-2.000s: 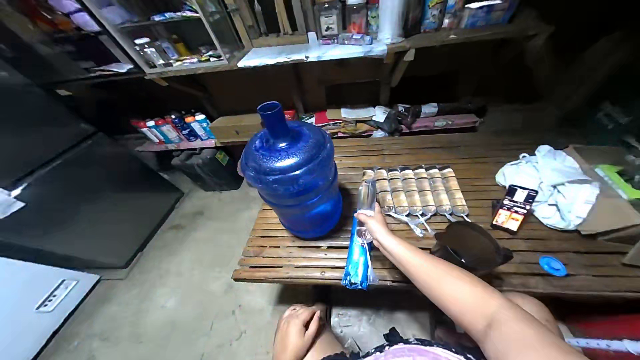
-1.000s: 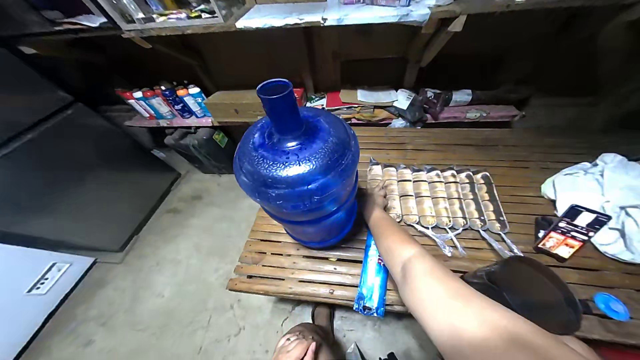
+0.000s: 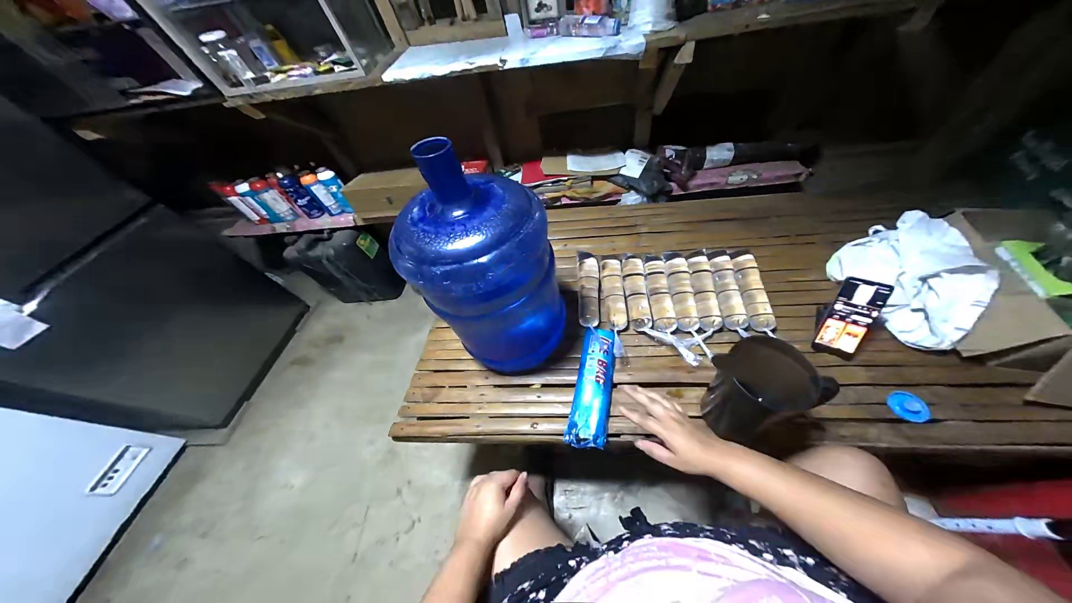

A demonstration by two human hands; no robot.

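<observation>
My left hand [image 3: 494, 507] rests on my knee, its fingers curled with nothing seen in them. My right hand [image 3: 674, 435] reaches over the front edge of the slatted bamboo table [image 3: 502, 410], fingers spread and holding nothing. Just left of it lies a blue ice bag pack [image 3: 592, 389]. Behind the pack, several filled clear plastic tubes [image 3: 662, 293] lie side by side, some with knotted ends. A big blue water jug [image 3: 481, 268] stands upright at the table's left end. Right of my right hand is a dark plastic pitcher [image 3: 762, 385].
A phone [image 3: 852, 316] leans by a white cloth [image 3: 917, 276] at the right, near a cardboard box [image 3: 1005, 310]. A blue lid [image 3: 909, 406] lies on the table. Spray cans [image 3: 289, 197] and a black jerrycan [image 3: 343, 264] are at the back left.
My right hand has moved back from the filled tubes toward the table's front edge. Another filled tube now lies at the left end of the row. The jug stays standing; the view has shifted.
</observation>
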